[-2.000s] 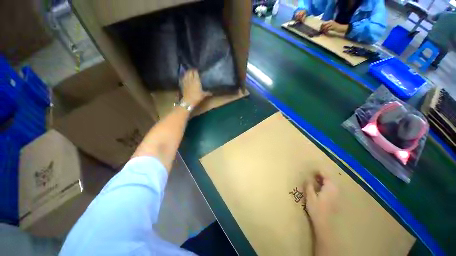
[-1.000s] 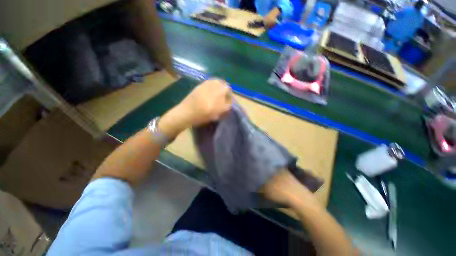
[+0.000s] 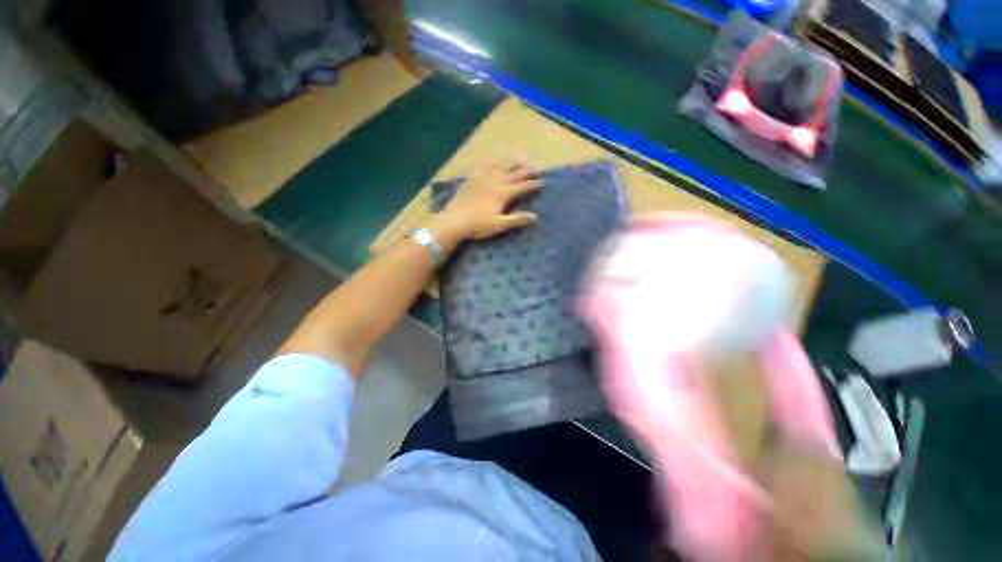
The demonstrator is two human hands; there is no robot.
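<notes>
My left hand [image 3: 489, 204] lies flat on a dark grey patterned bag [image 3: 527, 285], fingers apart. The bag lies on the tan board [image 3: 483, 143] and its flap hangs over the near edge. My right hand [image 3: 808, 499] is blurred at the lower right and holds pink and white headphones [image 3: 703, 296]. The headphones are strongly blurred, to the right of the bag and above the board's right part. My right fingers are mostly hidden by the headphones and blur.
Pink headphones [image 3: 769, 121] lie on a grey bag on the belt [image 3: 615, 99]. A large carton [image 3: 297, 132] is at upper left. A white bottle [image 3: 903, 343], white cloth [image 3: 868, 426] and thin metal strip [image 3: 905, 472] lie at right. Floor cartons [image 3: 165, 274] stand at left.
The bag has gone from being held up in both hands to lying flat under my left hand. My right hand has come out of it and now holds pink headphones.
</notes>
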